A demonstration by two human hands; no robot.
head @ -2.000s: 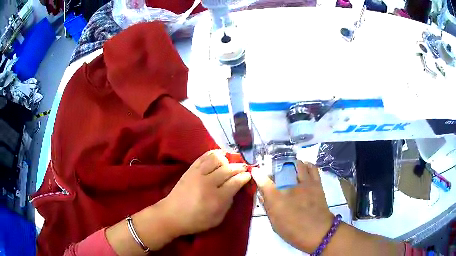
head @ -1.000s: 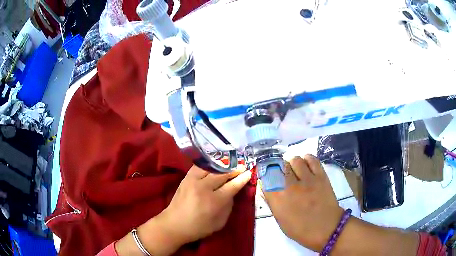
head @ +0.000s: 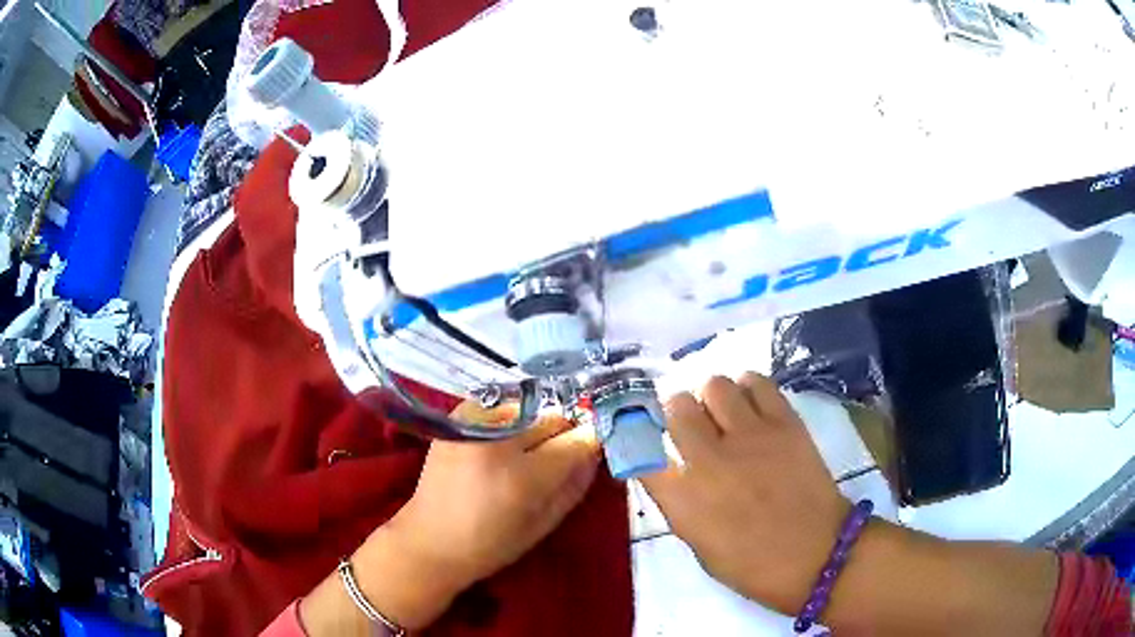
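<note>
A dark-red garment (head: 274,436) lies on the table at the left and runs under the machine head. Its pale-edged zip (head: 187,566) shows at the lower left. My left hand (head: 498,498) is on the red cloth left of the needle area, with thumb and fingers pinching its edge. My right hand (head: 747,485) is just right of the presser area, with fingertips partly hidden behind the grey-blue knob (head: 635,442). The white sewing machine (head: 597,137) covers the stitching point, so the needle and what my right fingertips touch are hidden.
A black phone (head: 952,398) and a dark crinkled packet (head: 828,355) lie right of my right hand, with a brown piece (head: 1060,336) beyond. A patterned bundle (head: 222,168) and clear plastic holding red cloth are at the back left. Blue bins stand on the floor at the left.
The view has tilted and shifted, so the machine head appears farther left and rotated. Both hands stay by the needle area. Less of the red edge shows between my fingertips.
</note>
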